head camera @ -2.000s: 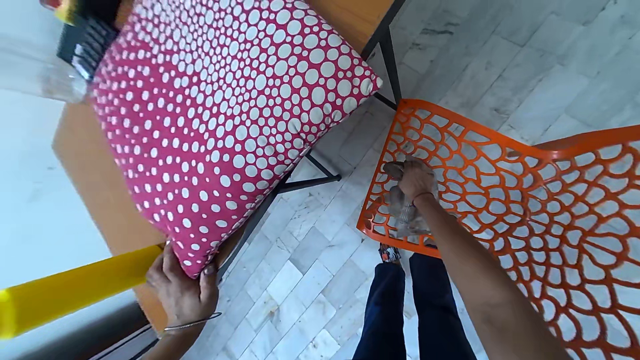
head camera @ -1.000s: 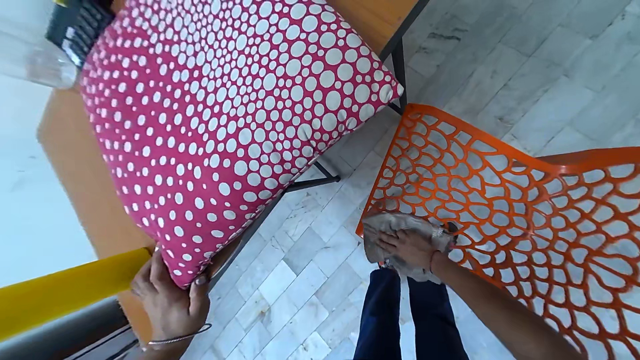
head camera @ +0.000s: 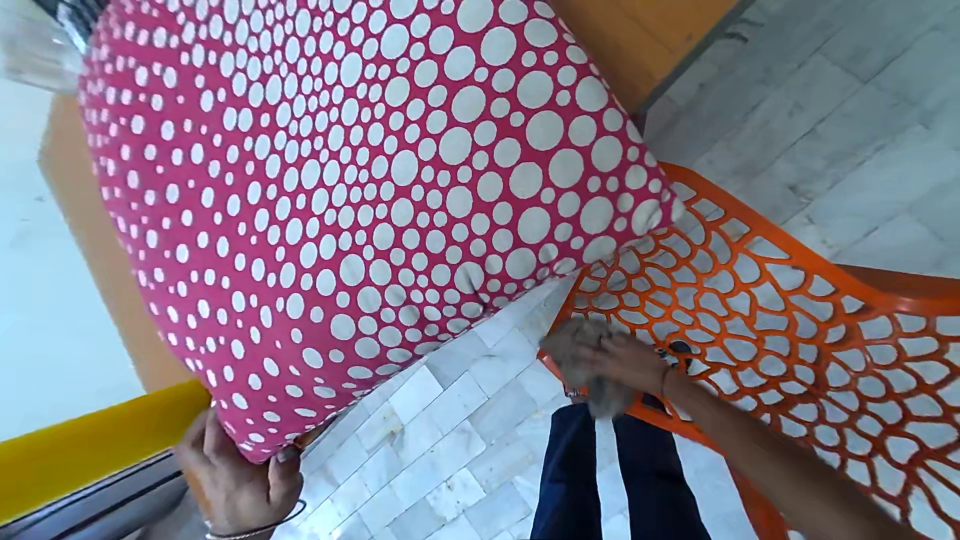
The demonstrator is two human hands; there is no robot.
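Note:
A large magenta cushion with white dots [head camera: 390, 195] fills the upper left and middle of the head view. My left hand [head camera: 244, 465] grips its lower corner between thumb and fingers. At the right is an orange plastic chair with an openwork pattern [head camera: 750, 337]. My right hand [head camera: 630, 364] presses a crumpled grey-brown cloth [head camera: 589, 360] against the near edge of the chair's seat; part of the cloth hangs over that edge.
Behind the cushion is a wooden tabletop [head camera: 645, 37]. A yellow bar-like object [head camera: 97, 442] lies beside my left hand. Below the chair are my dark-trousered legs [head camera: 574, 472] and a marble-tiled floor [head camera: 480, 442]. A clear container [head camera: 41, 45] shows at top left.
The cushion now reaches over the far corner of the chair and looks larger, nearer the view. My right hand has shifted with the cloth along the seat's near edge. My left hand keeps its corner.

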